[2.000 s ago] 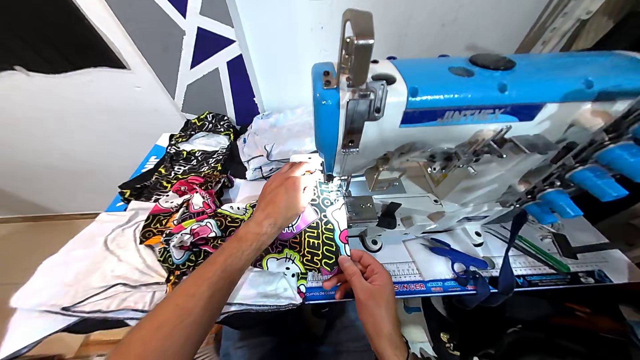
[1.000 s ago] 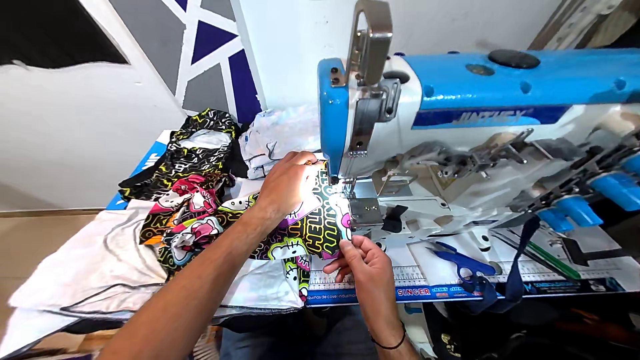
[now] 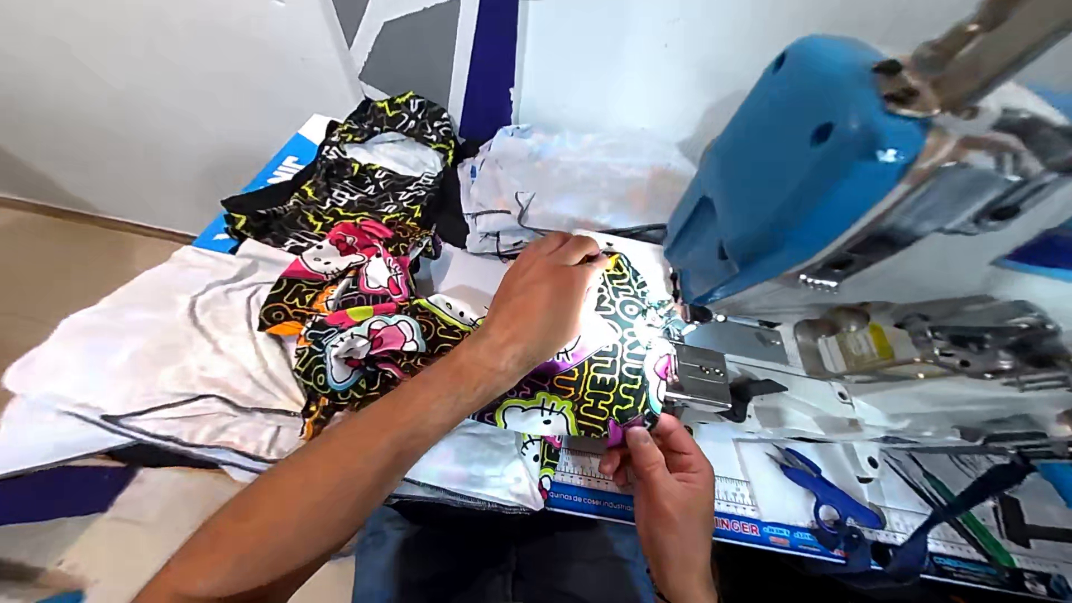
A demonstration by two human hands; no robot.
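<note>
A black printed fabric piece [image 3: 611, 377] with cartoon figures and bright lettering lies at the needle area of a blue and white industrial sewing machine [image 3: 796, 159]. My left hand [image 3: 544, 293] rests on the fabric's far part, its fingers curled at the upper edge. Between thumb and fingers, my right hand [image 3: 662, 469] pinches the near right corner, just in front of the metal needle plate [image 3: 702, 377]. The machine's lamp washes out the cloth beside my left fingers, and the needle tips are hard to make out.
White cloth [image 3: 167, 360] and a black patterned garment [image 3: 377, 176] are heaped at left. Pale folded fabric [image 3: 578, 184] lies behind. Blue-handled scissors [image 3: 829, 494], a dark blue strap [image 3: 946, 519] and a green pen-like tool [image 3: 980, 536] lie at right on the ruler-marked table edge [image 3: 745, 528].
The view has shifted closer to the fabric and machine head. Both hands remain on the printed fabric, the left at its far part and the right at its near corner.
</note>
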